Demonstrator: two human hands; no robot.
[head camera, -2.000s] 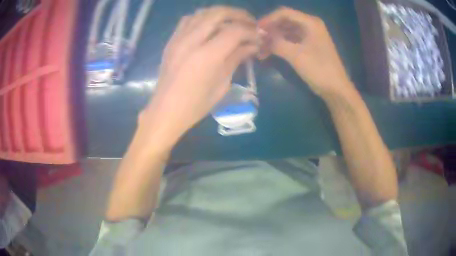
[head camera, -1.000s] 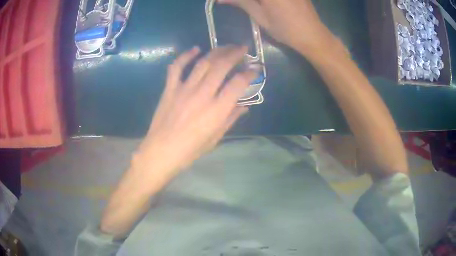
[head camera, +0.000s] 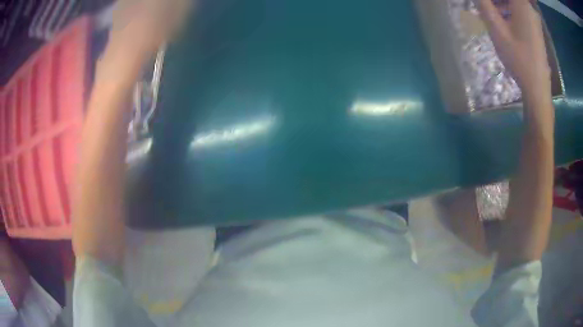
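My left hand (head camera: 150, 16) is at the top left, blurred and cut off by the picture's top edge; its fingers are out of view. My right hand (head camera: 516, 38) reaches over the brown parts box (head camera: 447, 60), which holds many small white parts (head camera: 489, 76). Its fingertips are at or past the top edge, so I cannot tell whether it pinches a part. Loop housings (head camera: 146, 105) show in part beside my left forearm, which hides the rest.
A salmon-red ribbed crate (head camera: 45, 137) stands at the left. The glossy dark-green bench top (head camera: 300, 159) has its near edge in front of my body. Another person's arm and sleeve (head camera: 29, 294) show at the bottom left. The grey floor has yellow lines.
The housing between my hands is no longer in view. My left hand has moved up and left towards the housings, and my right hand has moved right to the box.
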